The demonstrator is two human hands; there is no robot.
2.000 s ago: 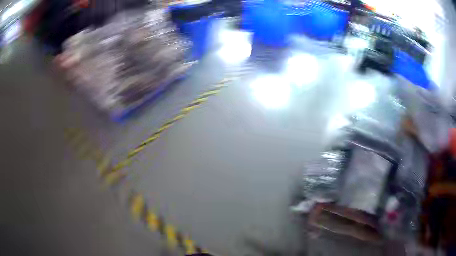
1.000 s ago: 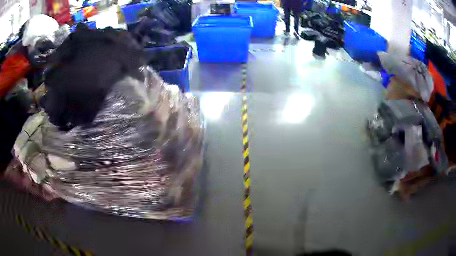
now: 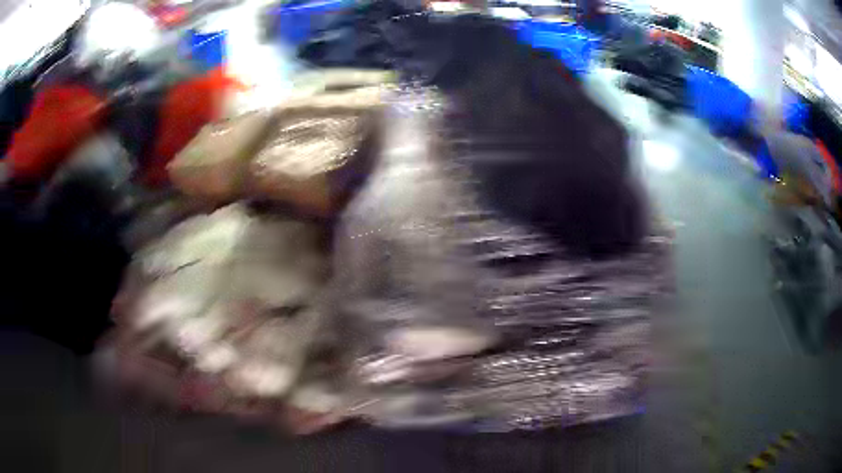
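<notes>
Neither of my hands is in the picture. The view is blurred. Nearest in front of me stands a large stack wrapped in shiny clear film (image 3: 563, 342). A big dark heap or cover (image 3: 554, 139) lies over its top. To its left are whitish, crumpled bags or sheets (image 3: 203, 277), too blurred to name surely. Behind them is an open brown carton (image 3: 314, 152) with something shiny in it.
Orange sacks (image 3: 55, 129) stand at the far left. Blue bins (image 3: 725, 102) are at the back right. Grey floor (image 3: 711, 277) runs along the right, with a piece of yellow-black tape (image 3: 774, 451) at the bottom right. Grey bundles (image 3: 803, 268) lie at the right edge.
The view has turned left. The wrapped stack has shifted from the left to the middle and looks nearer. The carton has come into clear view, and the floor has moved right.
</notes>
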